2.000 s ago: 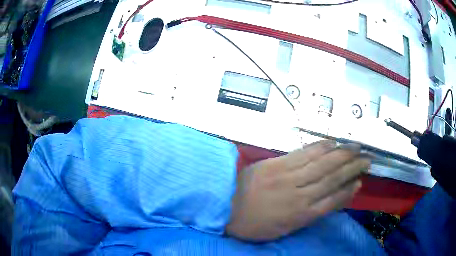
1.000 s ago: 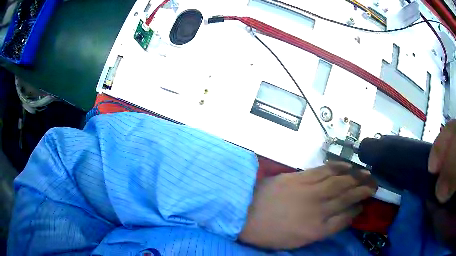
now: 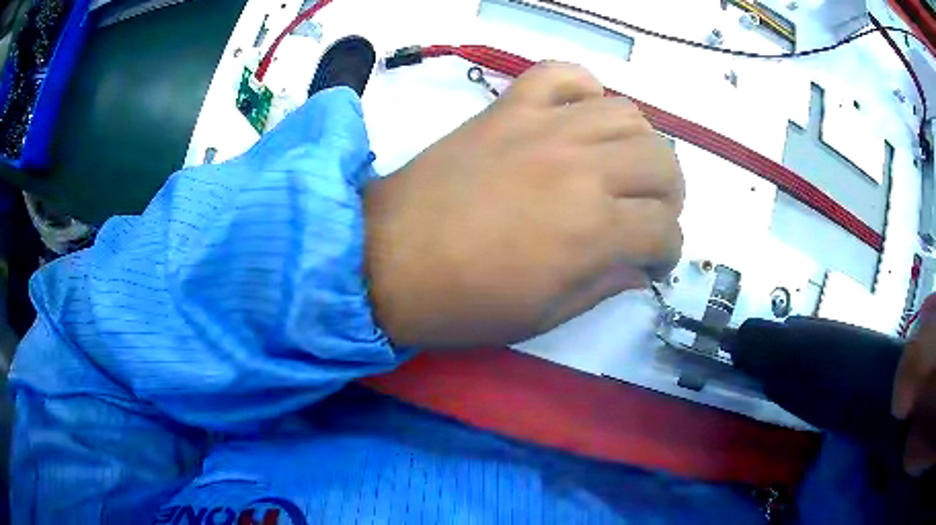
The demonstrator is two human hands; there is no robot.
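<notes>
The white back panel (image 3: 575,344) lies in front of me. My left hand (image 3: 534,210) is over its middle with curled fingers, hiding most of the thin dark ground wire (image 3: 486,82); whether it grips the wire is hidden. The wire's far ring end shows beyond the hand, and its near end shows by the screwdriver bit. My right hand (image 3: 917,395), cut off by the right edge, holds the black electric screwdriver (image 3: 821,359). Its bit points left, at the wire's near end. A blurred metal strip (image 3: 718,377) lies below the bit near the panel's front edge.
The red ribbon cable (image 3: 759,164) crosses the panel. The black speaker (image 3: 347,66) and green circuit board (image 3: 252,101) are at upper left. A blue bin (image 3: 51,92) stands at far left beside the green mat (image 3: 144,82). Red foam (image 3: 575,410) runs under the front edge.
My left hand has moved from the strip at the front edge up and left onto the panel's middle. The screwdriver came in from the right to the wire end and has stayed near there.
</notes>
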